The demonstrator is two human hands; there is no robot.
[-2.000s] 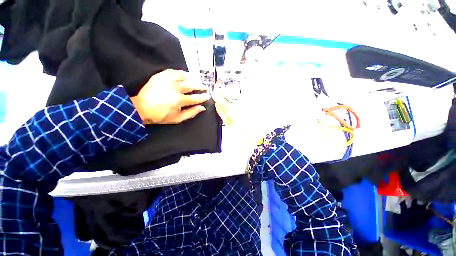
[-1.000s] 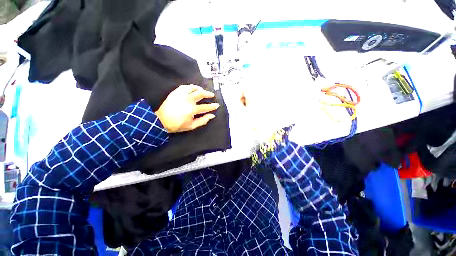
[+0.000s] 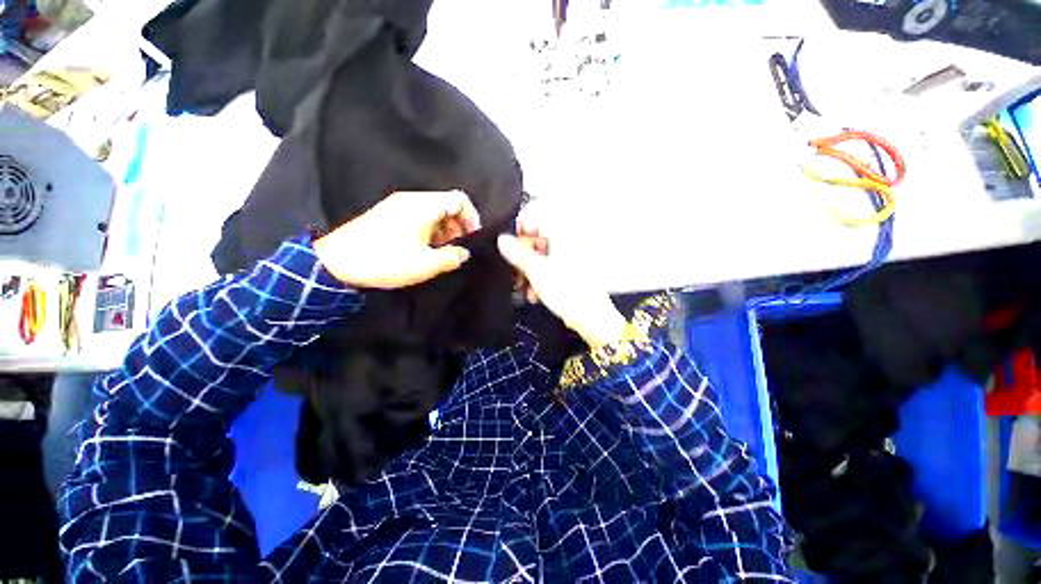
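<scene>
A large black garment piece (image 3: 422,126) lies over the white table and hangs over its front edge towards my lap. My left hand (image 3: 400,237) pinches the cloth between thumb and fingers. My right hand (image 3: 546,268) grips the right edge of the same cloth, a short way to the right. Both hands are bare and near the table's front edge. The presser foot area (image 3: 571,63) is above my hands, washed out by glare, with no cloth seen under it.
Orange and yellow scissors (image 3: 862,171) and a dark slim tool (image 3: 788,82) lie to the right. The control panel (image 3: 947,21) is at the top right. A grey box with a round fan grille (image 3: 46,183) stands at the left. Blue bins (image 3: 725,365) with black cloth are below the table.
The cloth and both hands have come away from the needle area towards the table's front edge. The left hand has gone from lying flat to pinching. The view has shifted, showing the fan box.
</scene>
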